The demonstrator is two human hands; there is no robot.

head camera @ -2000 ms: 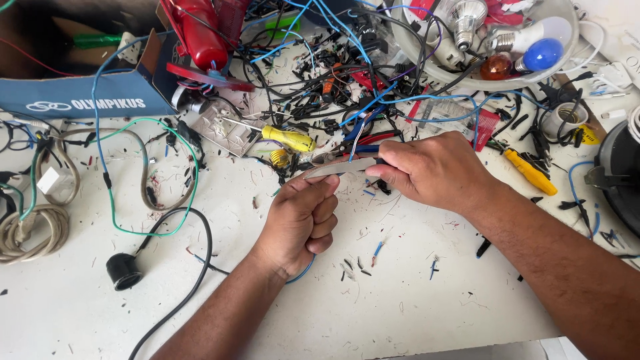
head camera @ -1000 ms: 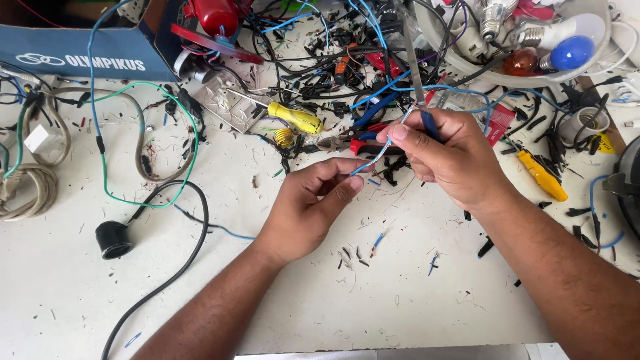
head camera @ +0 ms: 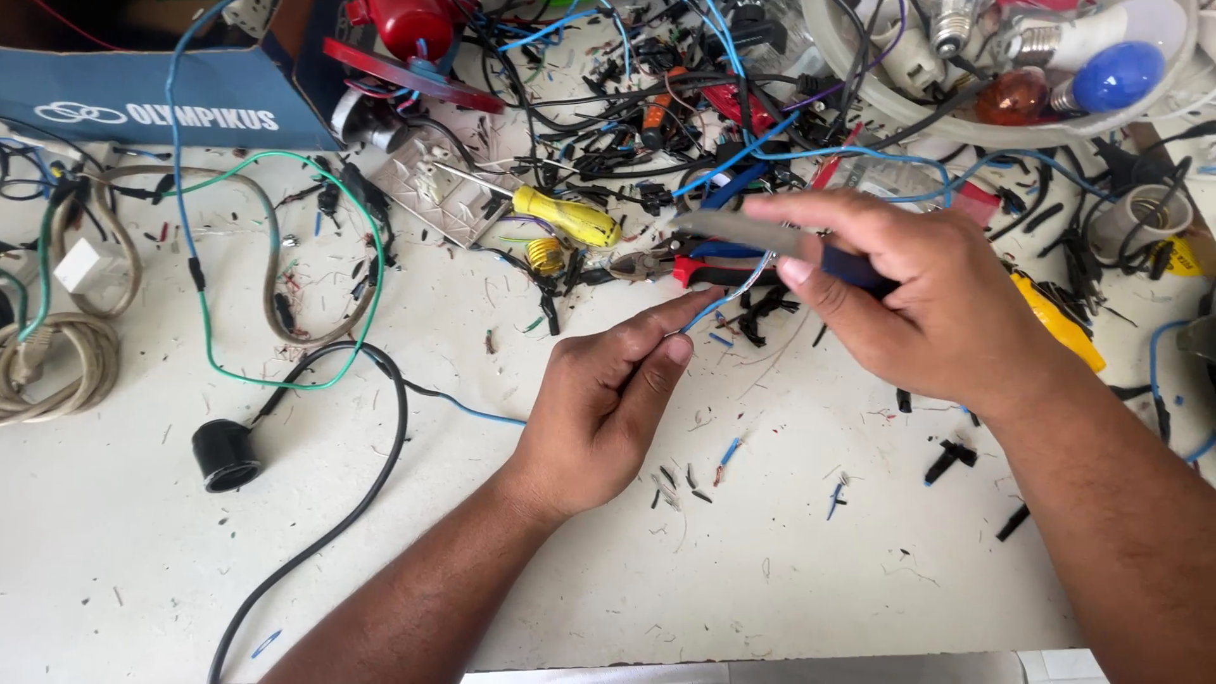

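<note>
My left hand (head camera: 608,408) pinches a blue insulated wire (head camera: 708,309) between thumb and forefinger. The wire's far end rises to my right hand (head camera: 912,294), which holds a knife with a dark blue handle (head camera: 855,271); its blurred metal blade (head camera: 746,230) points left above the wire. Near my right thumb the wire end looks pale, too small to judge closely. Behind my left hand, a blue wire (head camera: 465,407) runs to a black cable (head camera: 399,418) with a black lamp socket (head camera: 226,456). Pliers with red and blue handles (head camera: 727,271) lie just beyond the hands.
A yellow screwdriver (head camera: 570,217) rests on a pale plastic plate (head camera: 446,185). Cut wires and black scraps litter the white table (head camera: 760,570). A blue box (head camera: 171,95) stands back left, a bowl of bulbs (head camera: 817,47) back right. Coiled beige cable (head camera: 95,370) lies left, a yellow-handled tool (head camera: 1059,318) right.
One second ago the knife in my right hand pointed upward; now its blade lies across, pointing left over the wire. My left hand still grips the blue wire.
</note>
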